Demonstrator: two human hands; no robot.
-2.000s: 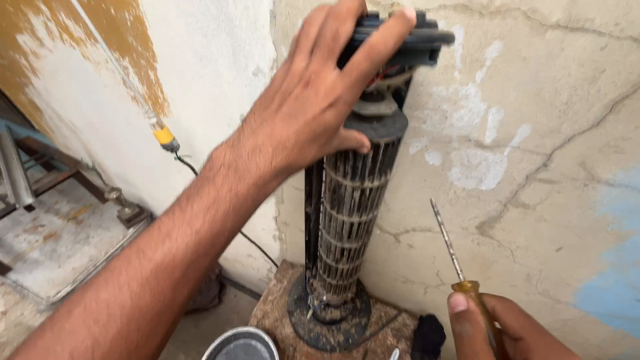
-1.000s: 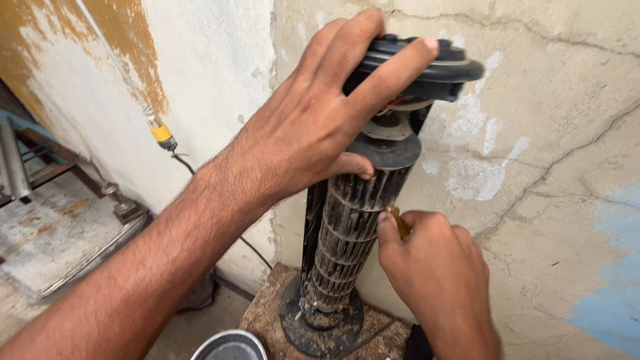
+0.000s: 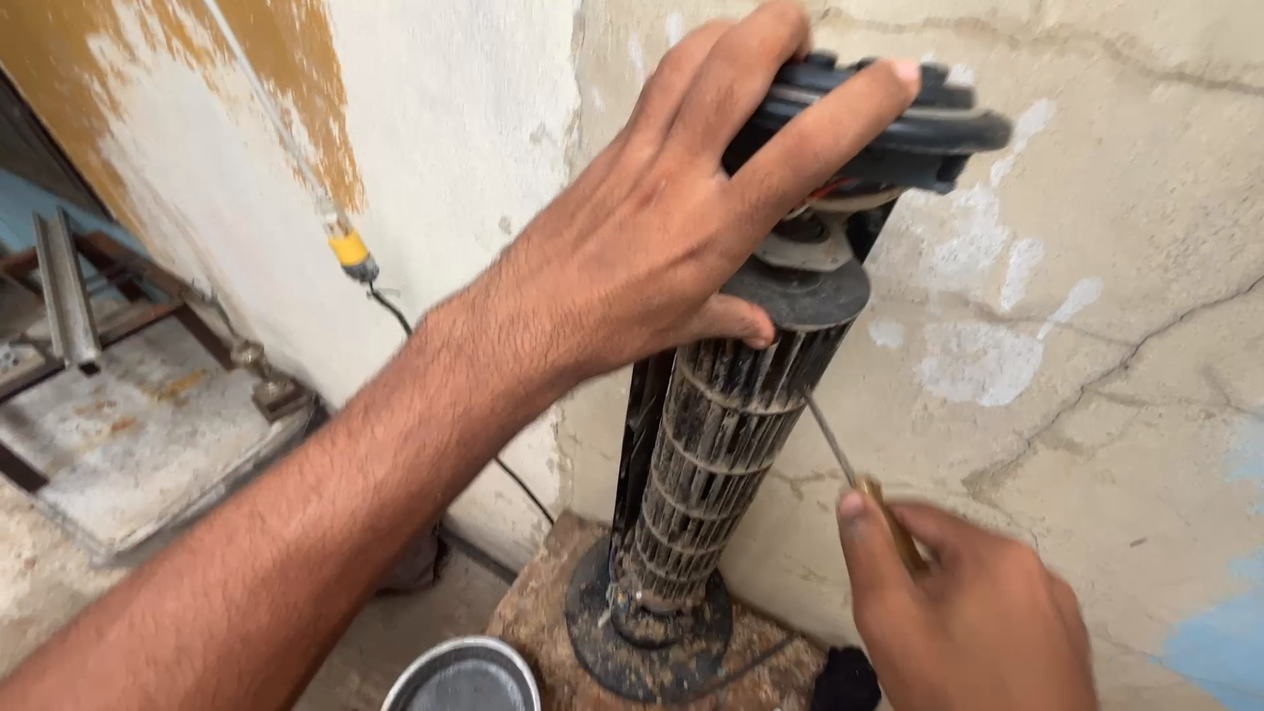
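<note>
A dusty black tower fan with its cylindrical blower wheel (image 3: 731, 434) exposed stands on a round black base (image 3: 647, 647), leaning slightly right. My left hand (image 3: 691, 188) grips the black top part (image 3: 889, 123) of the fan, with the thumb against the upper end of the wheel. Some wires show under that top part. My right hand (image 3: 968, 602) holds a screwdriver (image 3: 889, 513) by its amber handle. The thin metal shaft points up and left, and its tip is at the fins on the wheel's upper right side.
The fan stands on a worn wooden surface (image 3: 553, 602) against a cracked wall. A round metal bowl (image 3: 469, 681) and a black cloth-like item (image 3: 846, 679) are near the base. At left are a yellow-and-grey connector (image 3: 351, 252) with a cable and a metal frame (image 3: 69, 286).
My right hand with the screwdriver first moved up and left to the wheel, then lower and right, with the shaft's tip still at the fins. My left hand has stayed on the fan's top, which has tilted right.
</note>
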